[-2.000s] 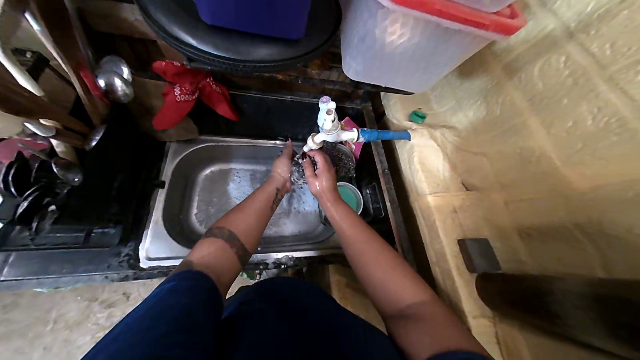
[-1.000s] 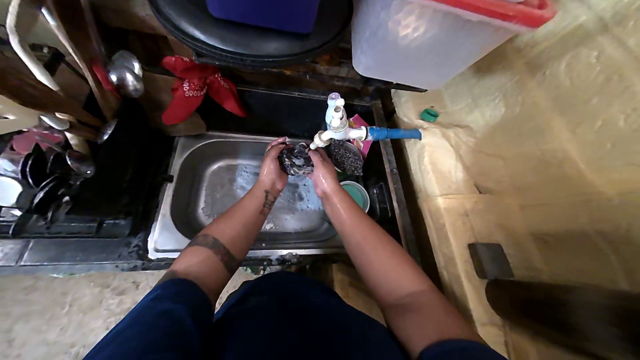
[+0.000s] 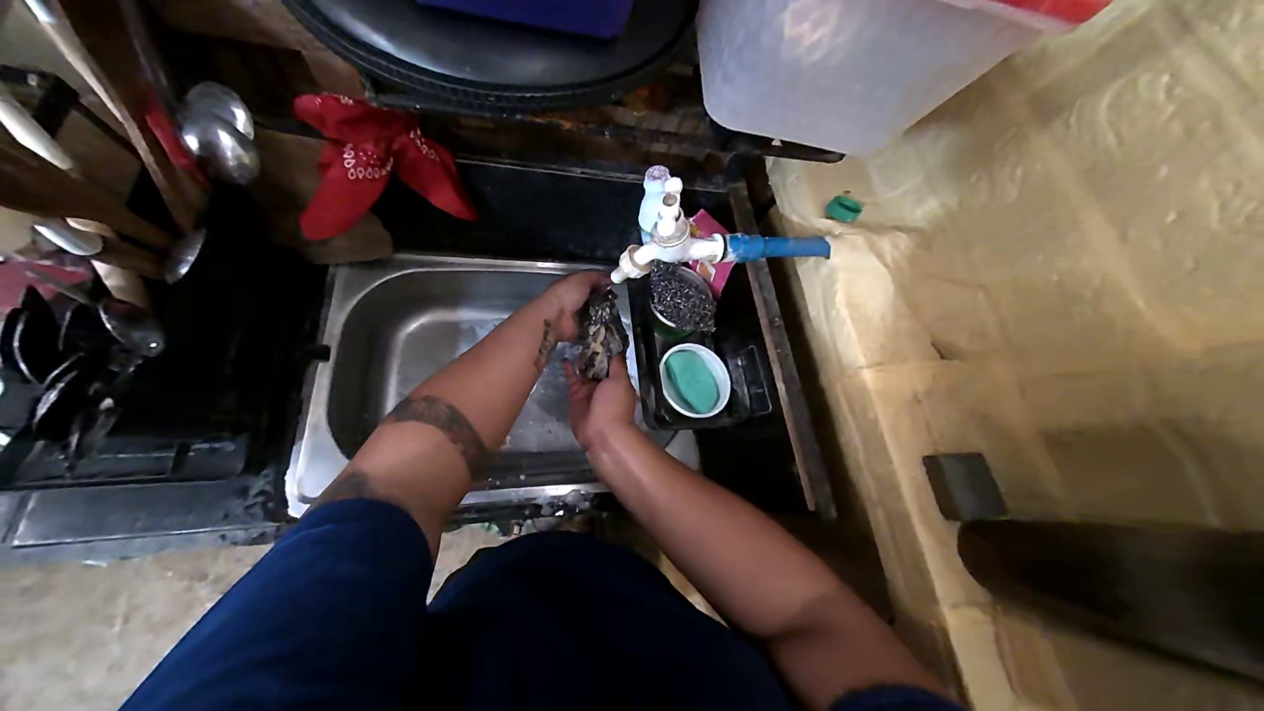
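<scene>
Under the spout of a white plastic tap (image 3: 667,242), at the right side of a stainless steel sink (image 3: 434,331), a dark, wet, crumpled thing (image 3: 601,336) is held between both hands; its kind cannot be made out. My left hand (image 3: 575,299) grips its upper left side. My right hand (image 3: 602,398) holds its lower end from below. Just right of the hands, a black tray (image 3: 647,380) carries a metal scouring pad (image 3: 681,296) and a white bowl (image 3: 724,380) with a green bar of soap (image 3: 691,382) in it.
A blue pipe (image 3: 780,247) runs from the tap to the covered wall at right. A red patterned cloth (image 3: 365,163) hangs behind the sink. Ladles (image 3: 219,133) and other utensils stand at left. A large black lid or basin (image 3: 494,49) and a translucent tub (image 3: 849,69) sit above.
The dark thing has turned from lying across between my hands to standing lengthwise. My right hand has moved from its right side to below it, uncovering more of the tray.
</scene>
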